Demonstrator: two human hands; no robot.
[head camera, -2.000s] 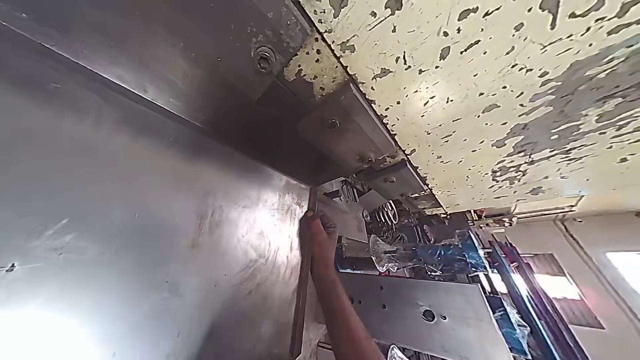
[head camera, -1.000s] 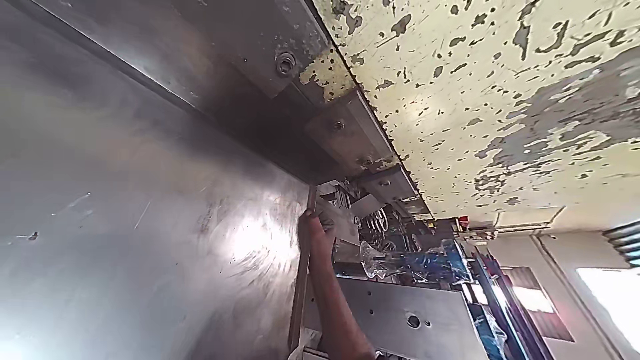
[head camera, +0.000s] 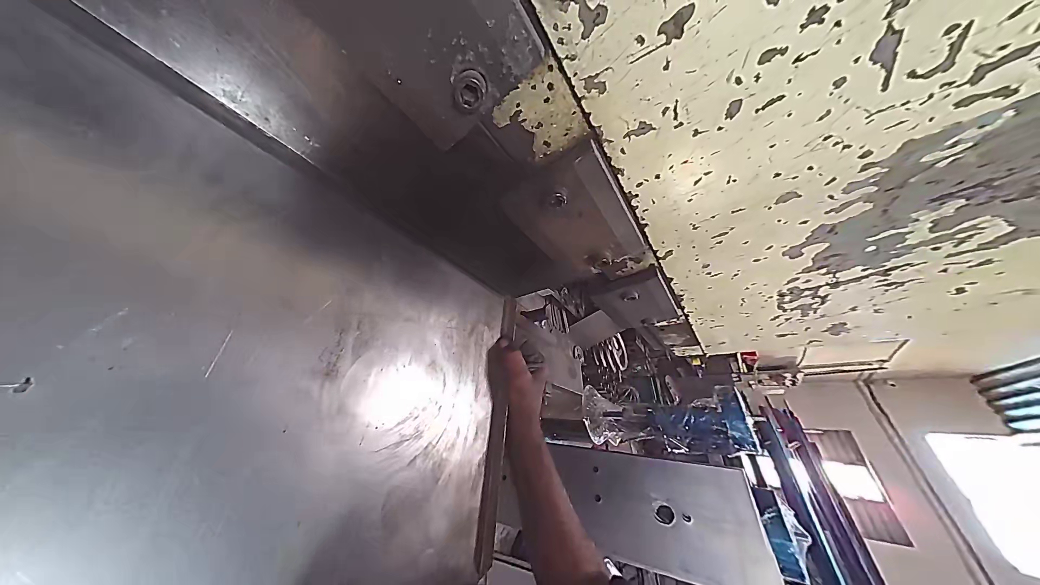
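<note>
A large, scratched sheet-metal panel (head camera: 244, 390) fills the left of the view, with its narrow edge facing right. My right hand (head camera: 518, 370) is at the upper part of that edge, its fingers curled on it and partly hidden; the forearm rises from the bottom. Above the hand, a dark steel machine beam carries bolted blocks (head camera: 569, 203) and a socket-head bolt (head camera: 470, 91). To the right of the hand lie coiled metal springs or hoses (head camera: 609, 353). My left hand is not in view.
A machine face with chipped yellow paint (head camera: 772, 179) spans the upper right. A flat metal plate with holes (head camera: 650, 504) lies right of my forearm. Beyond are clear plastic wrapping over blue material (head camera: 699, 422), long bars (head camera: 821, 496) and a bright window (head camera: 991, 487).
The view has shifted slightly. My right hand stays at the same place on the panel's edge.
</note>
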